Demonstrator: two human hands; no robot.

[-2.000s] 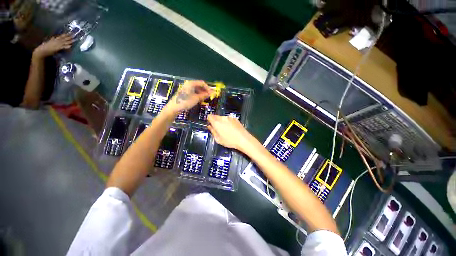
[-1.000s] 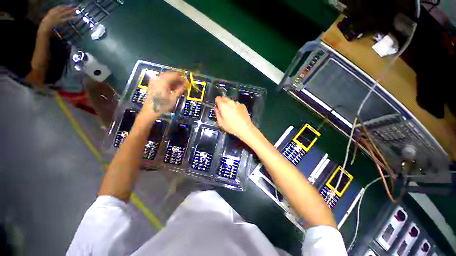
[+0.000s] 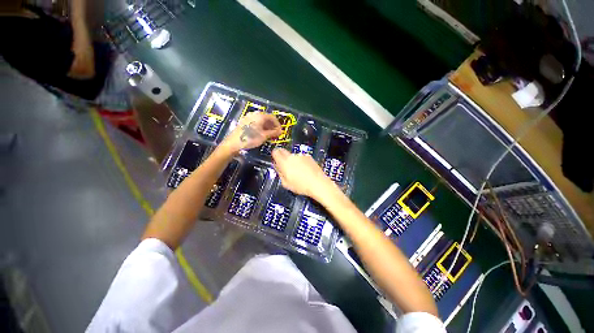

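Note:
A clear blister tray point(image 3: 260, 236) holds two rows of keypad phones in front of me. My left hand point(image 3: 251, 132) is over the upper row, its fingertips closed on loose yellow screen frames point(image 3: 285, 123) above the third phone. A yellow frame edge also shows on the second phone, partly behind this hand. The first phone point(image 3: 212, 117) shows a yellow line near its screen. My right hand point(image 3: 301, 174) is beside it, fingertips at the third phone's lower end, its underside hidden. The other phones, such as the lower-right one point(image 3: 311, 227), show dark screens without yellow.
Right of the tray, two phones with yellow frames point(image 3: 415, 199) lie on blue fixtures point(image 3: 417, 239) with white rails and cables. A large grey tester point(image 3: 456, 140) stands beyond. At upper left are a person's arm point(image 3: 81, 42), another tray and a white bracket point(image 3: 153, 84).
The view has shifted, so tray and fixtures appear farther right and lower. My left hand has moved from the first two upper phones to the third. The first phone's full yellow outline no longer shows.

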